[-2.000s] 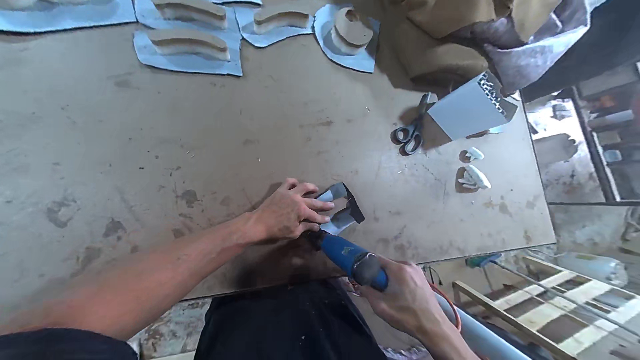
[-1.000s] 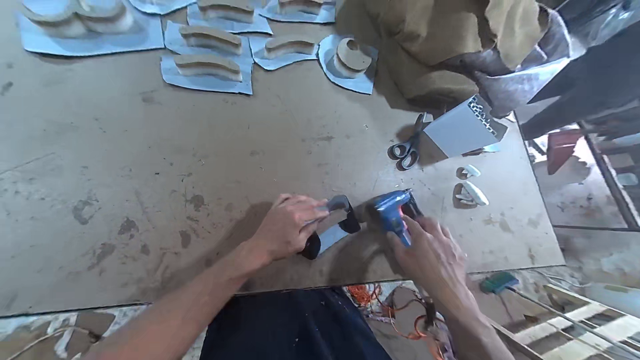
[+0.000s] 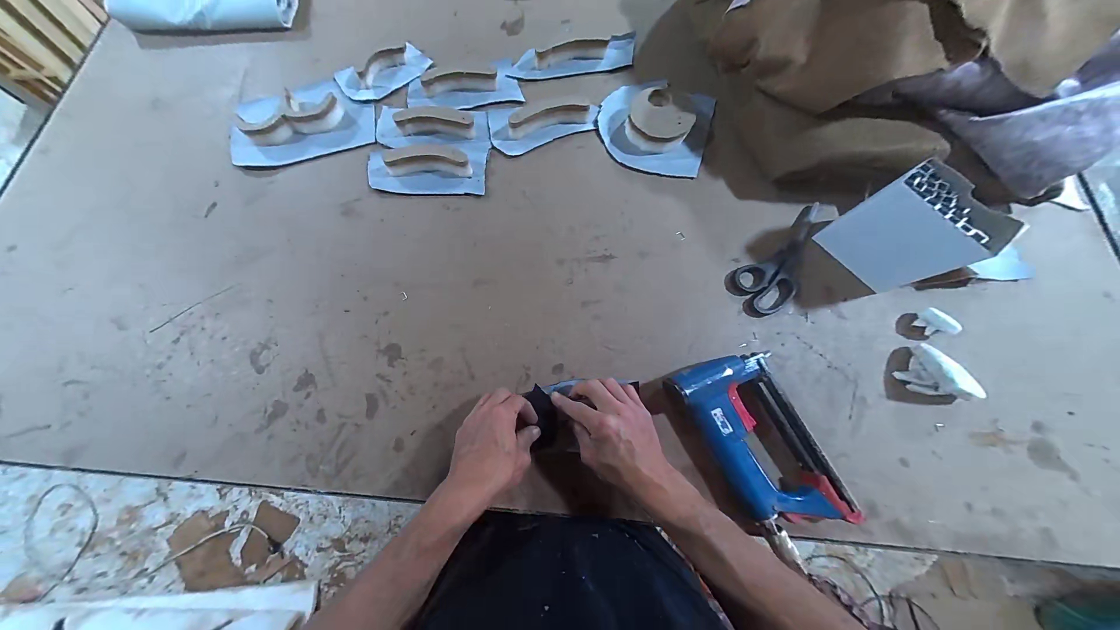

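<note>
My left hand (image 3: 494, 442) grips the left end of a small piece covered in black and light blue material (image 3: 546, 415) at the table's near edge. The fingers of my right hand (image 3: 612, 429) press on the right part of the same piece, which they largely cover. Just right of my right hand, a blue and red pneumatic staple gun (image 3: 731, 446) lies on its side, its hose fitting toward me. Black-handled scissors (image 3: 774, 267) lie farther back, beside an open box of staples (image 3: 910, 229).
Several curved wooden pieces on light blue fabric (image 3: 429, 166) lie at the back, with a round one (image 3: 661, 118) at their right. Brown leather or fabric (image 3: 805, 96) is heaped back right. Two small white pieces (image 3: 945, 372) lie at right; a white roll (image 3: 206, 13) is back left.
The blue tool, in my right hand before, now lies on the table. My right hand has moved left onto the small piece beside my left hand. The view has shifted.
</note>
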